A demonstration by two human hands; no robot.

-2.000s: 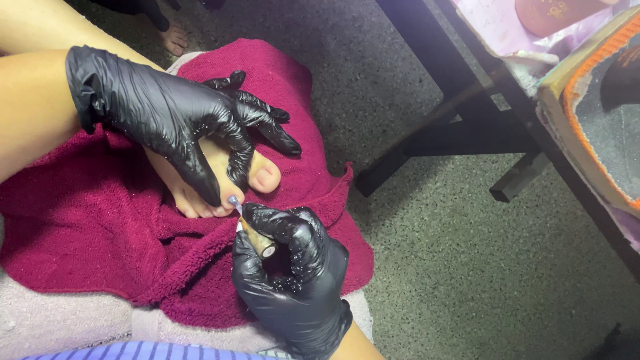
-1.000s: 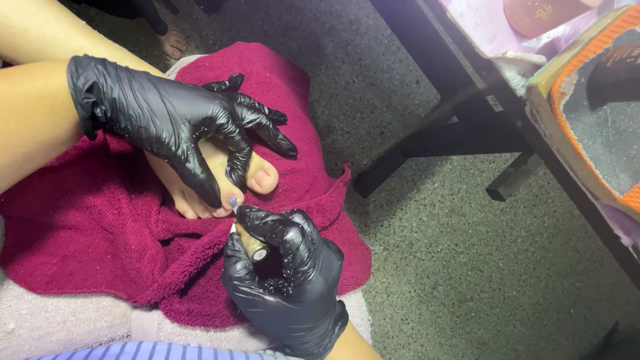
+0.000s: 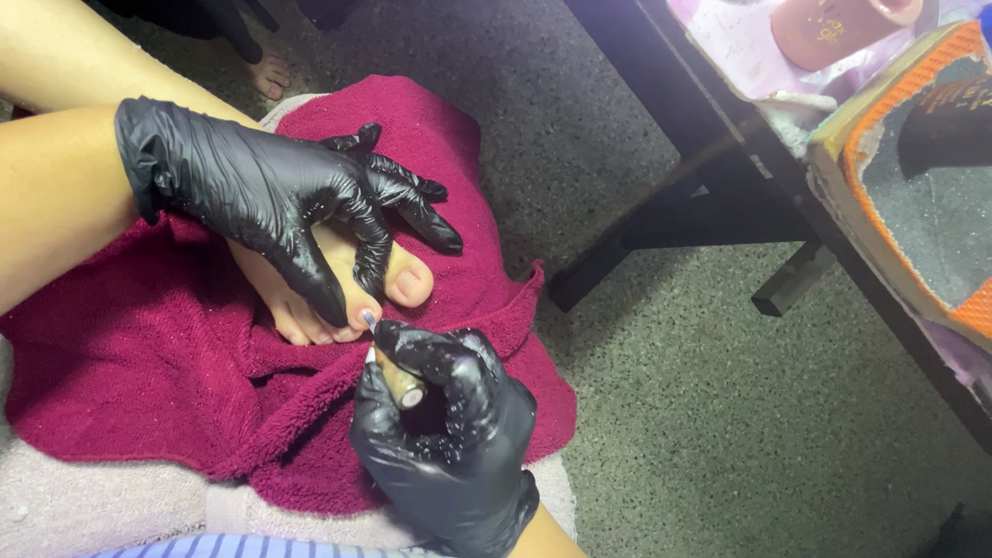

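Note:
A person's bare foot [image 3: 306,271] rests on a crimson terry towel [image 3: 178,356]. My left hand [image 3: 294,194], in a black glove, lies across the foot, its thumb and a finger gripping the second toe [image 3: 358,304] from both sides; its other fingers are spread over the towel. My right hand [image 3: 449,426], also in a black glove, pinches a small brush [image 3: 370,319] whose tip touches that toe's nail. Between the same hand's fingers is a small bottle-like container [image 3: 401,384], tilted, with a pale round end. The big toe [image 3: 409,279] lies uncovered beside them.
At right stands a dark-framed table [image 3: 876,310] holding an orange-rimmed tray [image 3: 891,147] and a pink container [image 3: 837,31]. Its legs reach the speckled floor [image 3: 697,434]. A pale towel [image 3: 93,496] lies beneath the crimson one. Another bare foot [image 3: 271,74] is at upper left.
Little has changed: both hands keep their holds on the toe and the brush. My right hand has shifted only slightly, with the brush tip staying at the same nail.

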